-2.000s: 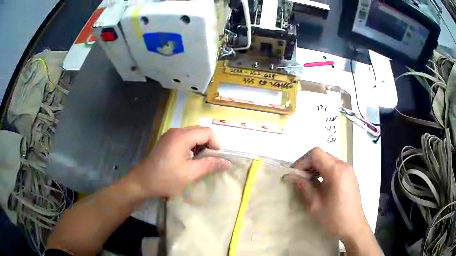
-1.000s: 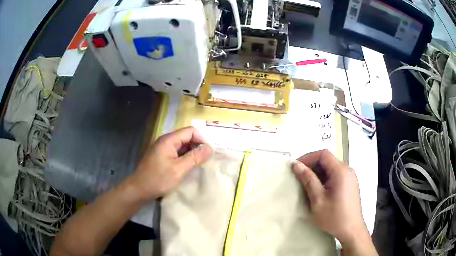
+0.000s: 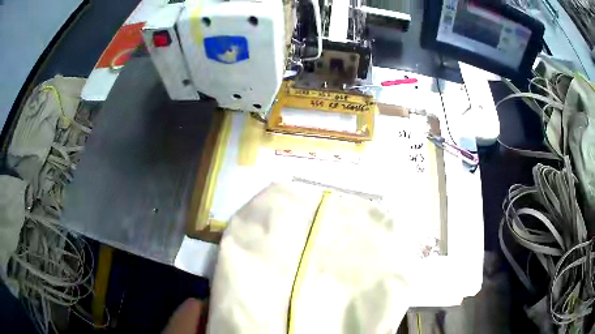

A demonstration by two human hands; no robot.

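A khaki garment panel point(image 3: 261, 261) lies in front of me over the lower part of the template board point(image 3: 391, 228). A yellow tape point(image 3: 305, 254) runs down its middle. Its top edge is rounded at the corners and lies below the red-marked slot. The yellow-brown clamp frame point(image 3: 277, 124) with handwriting is above, beneath the machine head point(image 3: 231, 72). My left hand point(image 3: 186, 318) is a small blurred part at the bottom edge, left of the cloth; its fingers cannot be made out. My right hand is not in view.
Pink-handled snips point(image 3: 460, 152) and a pink-red stick point(image 3: 399, 82) lie right of the clamp frame. A control screen point(image 3: 486, 32) stands at the upper right. Khaki garments with looped straps hang at left point(image 3: 49, 248) and right point(image 3: 554, 222). A grey metal plate point(image 3: 137, 156) is at left.
Both hands have left the cloth's top edge; the left has dropped to the bottom edge and the right is out of the picture. The cloth's top corners now slope down, and more board shows.
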